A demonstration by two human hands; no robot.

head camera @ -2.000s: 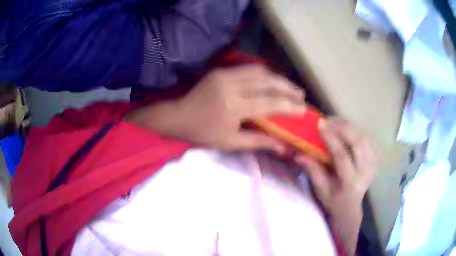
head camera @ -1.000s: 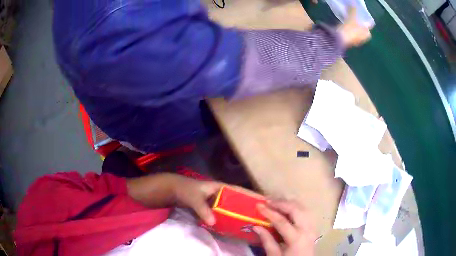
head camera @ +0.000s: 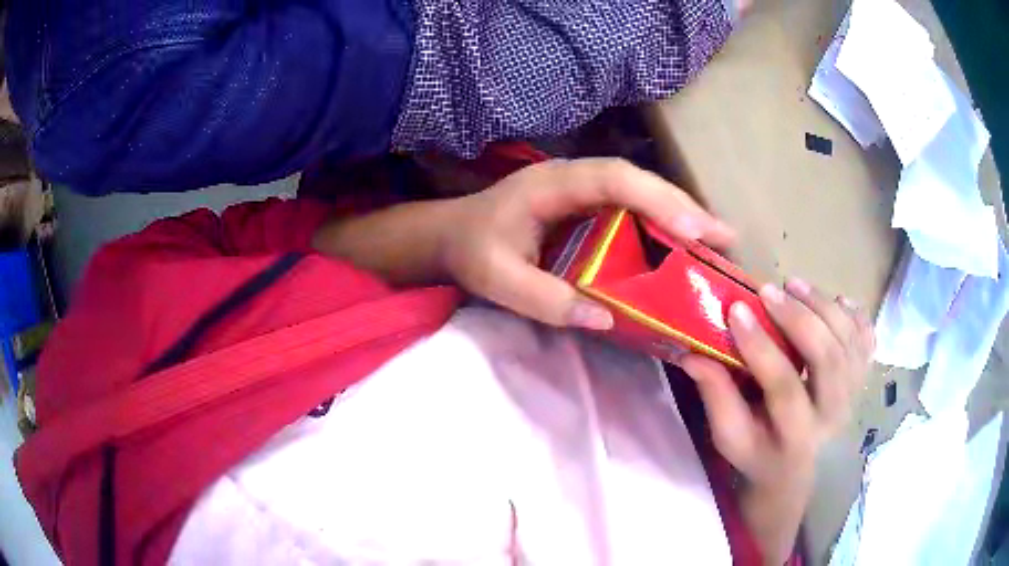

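A red retail box with yellow edge stripes is held above my lap, in front of my pale shirt. Its upper face shows a dark gap beside a red flap and a thin slit along one edge. My left hand grips the left end, thumb on the near side and fingers over the far side. My right hand holds the right end, its fingertips on the upper face. The box's inside is too dark to make out, and its underside is hidden.
Loose white sheets lie on the cardboard-covered table at right, with small black pieces nearby. A co-worker's checked sleeve crosses the top. Something blue shows at the left edge.
The view has shifted, so box and hands appear higher and farther right than one second ago. The box is turned, and a dark gap now shows. The co-worker's reaching hand is mostly out of frame.
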